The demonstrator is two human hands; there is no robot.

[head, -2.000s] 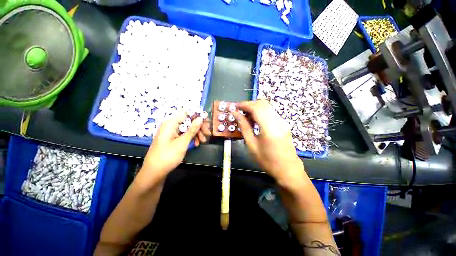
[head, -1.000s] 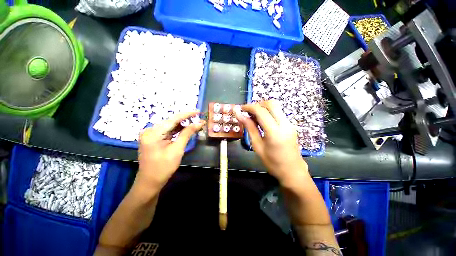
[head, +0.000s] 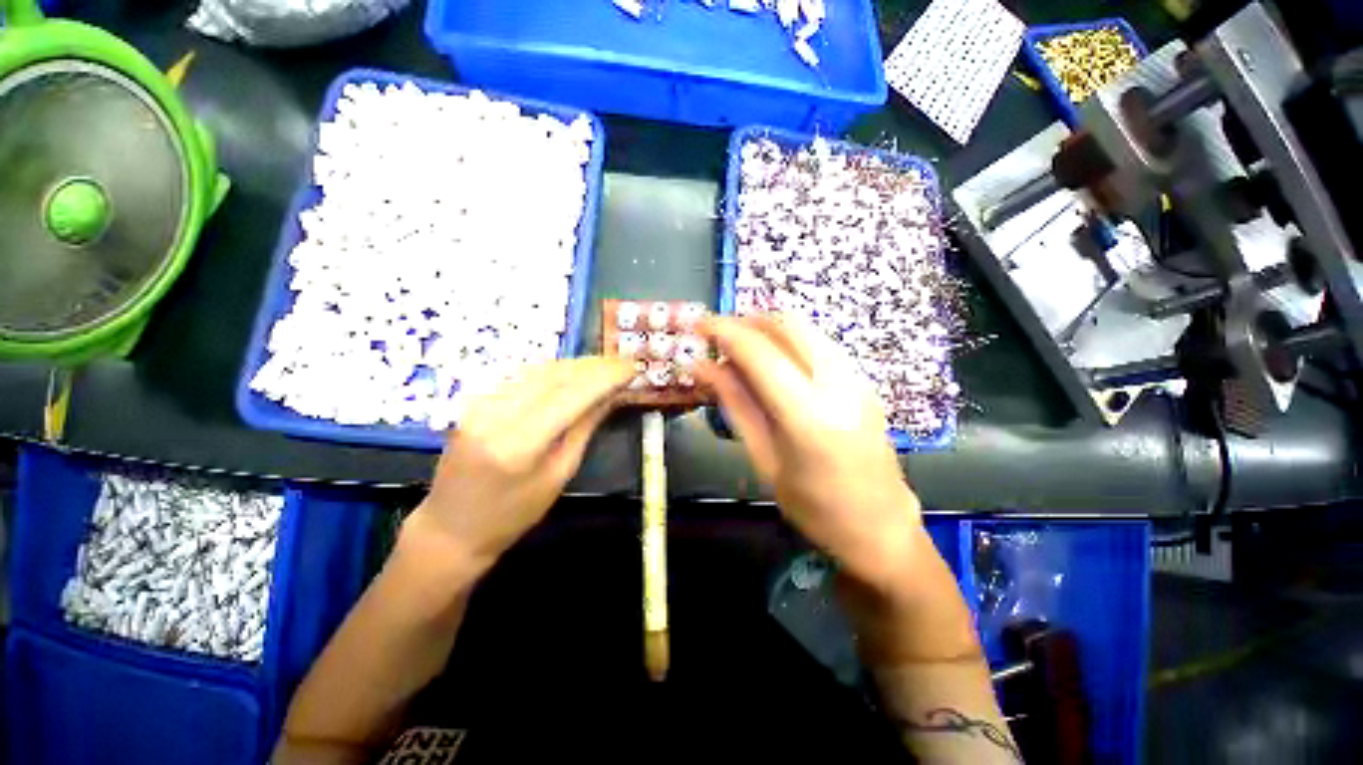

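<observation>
The red-brown square block [head: 612, 321] lies at the bench's front edge between two trays. White round parts [head: 659, 316] with dark centres sit in its holes. Its pale yellow handle [head: 653, 523] points toward me. My left hand [head: 516, 448] has its fingertips at the block's lower left corner; whether it holds parts is hidden. My right hand [head: 792, 419] has its fingertips over the block's right side, by the right-hand parts; its grip is unclear. White pieces [head: 434, 239] fill the left blue tray. Small white-and-brown pieces with thin wires [head: 837, 239] fill the right tray.
A metal bench press [head: 1151, 224] stands at right, with a tray of brass parts [head: 1088, 63] and a dotted white card [head: 954, 63] behind. A deeper blue bin [head: 658, 75] is at the back. A green fan [head: 187, 180] is far left. Blue bins [head: 337, 553] sit below the bench edge.
My left hand has moved right, from beside the block to its lower left corner; the white parts seen in its fingers are now hidden. My right hand stays at the block's right side.
</observation>
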